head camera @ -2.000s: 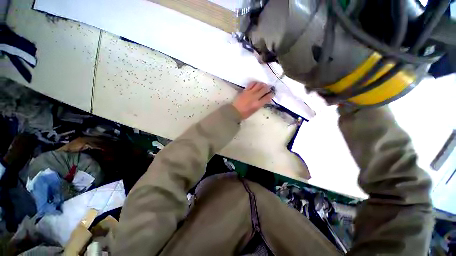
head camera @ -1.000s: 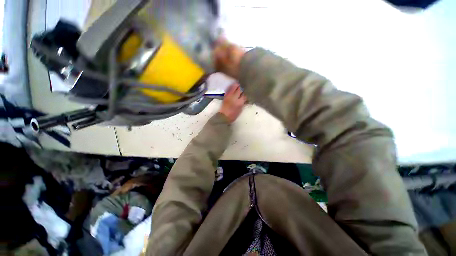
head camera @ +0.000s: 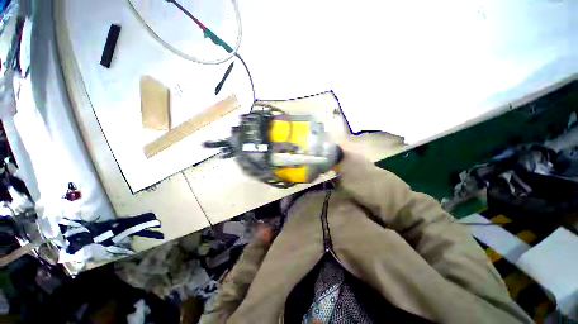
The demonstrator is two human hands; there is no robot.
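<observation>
The cloth cutting machine [head camera: 288,150], grey with yellow bands and blurred, is over the cream table near its front edge. My right hand [head camera: 347,157], blurred and partly hidden, is shut on its handle at the right side. My left hand [head camera: 260,234] is blurred, low beside my leg in front of the table edge; its fingers cannot be made out. The white paper marker [head camera: 431,57] with a dark fabric edge beneath lies behind and right of the machine, with a stepped cut-out at its front edge. The blade and base plate cannot be seen.
On the paper at left lie a wooden strip [head camera: 190,126], a card piece [head camera: 155,103], a black pen [head camera: 224,78] and a dark bar [head camera: 110,45]. A cable [head camera: 217,40] loops behind the machine. Navy and white strips [head camera: 117,231] lie at the left corner; scraps [head camera: 180,272] heap below.
The view has swung and more table shows. The machine appears smaller and sits near the table's front edge. My left hand has left the table and dropped beside my leg. My right hand stays on the machine.
</observation>
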